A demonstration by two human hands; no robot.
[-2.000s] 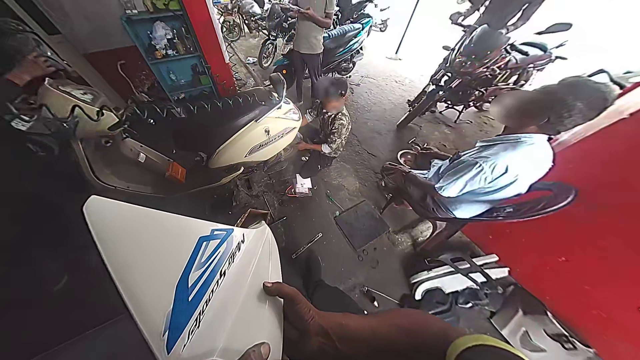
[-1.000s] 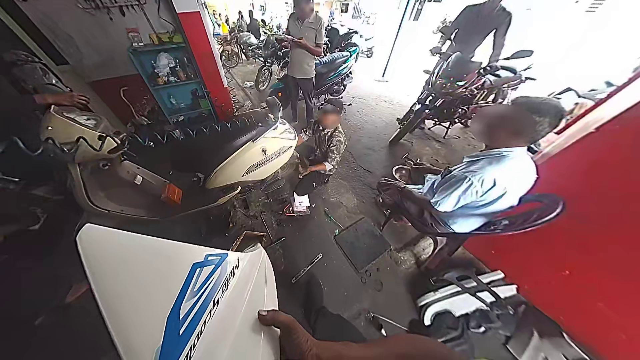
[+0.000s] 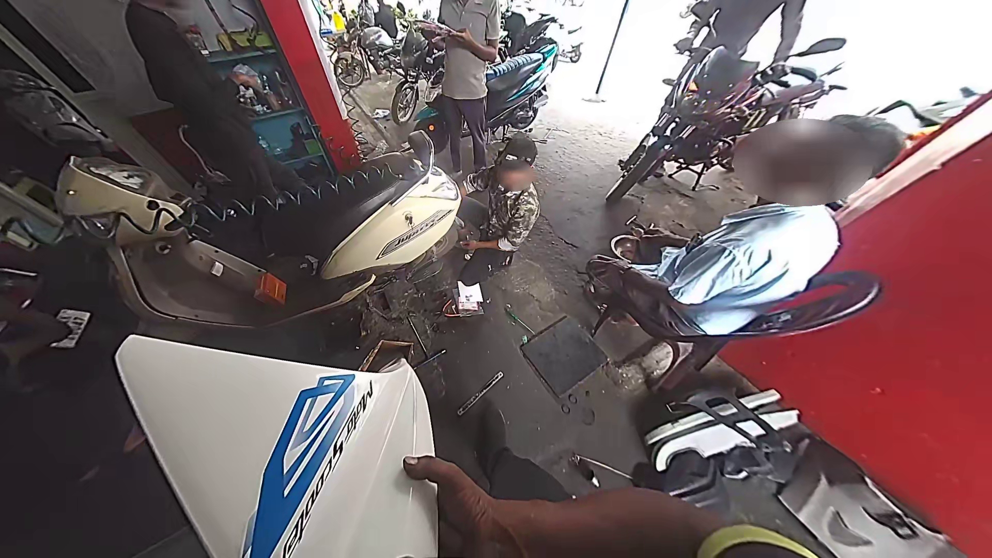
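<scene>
A white plastic scooter body panel with a blue decal and lettering fills the lower left. My right hand grips its right edge, thumb on the outer face and the fingers hidden behind it. A yellow-green band circles that wrist. My left hand is out of sight. Beyond the panel stands a cream scooter with a black seat, and a coiled air hose stretches across it. A person in a patterned shirt crouches at its rear wheel.
Tools and a dark flat mat lie on the floor. At right, a person in a light blue shirt sits on a plastic chair by a red wall. Removed body panels lie below. Motorcycles stand behind.
A person in dark clothes now stands behind the cream scooter, by the shelf at left. Two seconds ago my left fingertip showed at the panel's lower edge. My right hand keeps its grip.
</scene>
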